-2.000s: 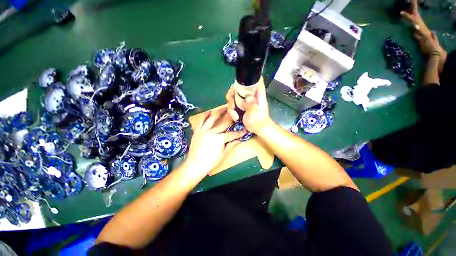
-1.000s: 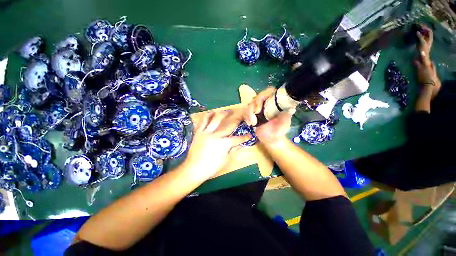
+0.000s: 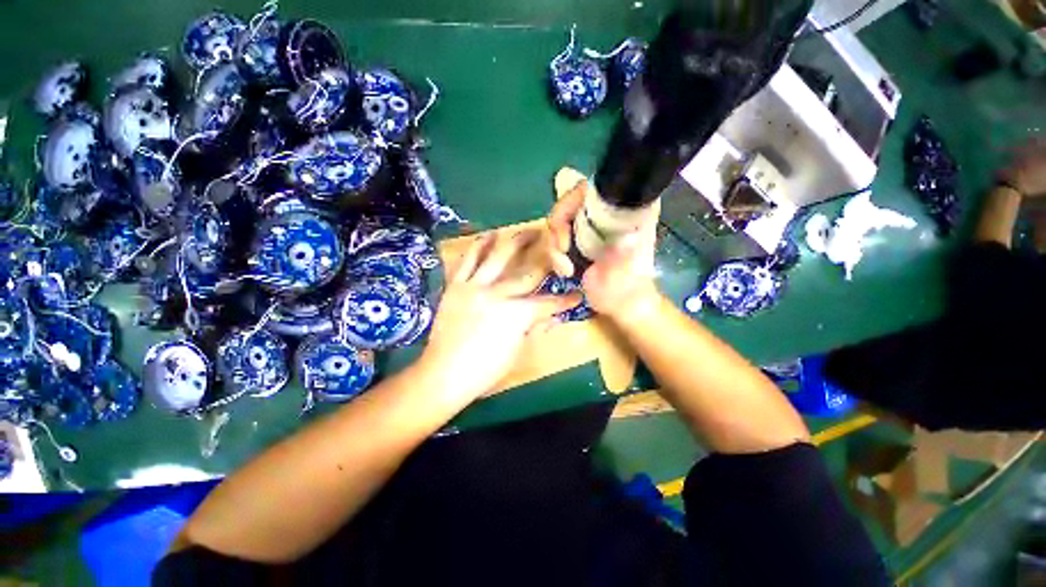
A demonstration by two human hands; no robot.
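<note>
My right hand (image 3: 619,261) is closed around the pale nose of the black electric screwdriver (image 3: 677,103), which leans up and to the right. Its tip is hidden by my hand, over a small round assembly (image 3: 564,300) with a blue face. My left hand (image 3: 488,312) lies with spread fingers on the tan work pad (image 3: 539,365), its fingertips at the assembly's left and lower edge, holding it down. Both hands cover much of the assembly.
A large pile of assemblies (image 3: 301,255) lies at left. The white screw feeder (image 3: 791,138) stands at right, with an assembly (image 3: 741,287) and a white scrap (image 3: 858,229) near it. Two assemblies (image 3: 578,85) lie behind. A neighbour's arm (image 3: 1009,195) shows at far right.
Since one second ago the screwdriver has swung more upright, showing more of the feeder. My left hand stays on the assembly. The neighbour's hand has moved right and down.
</note>
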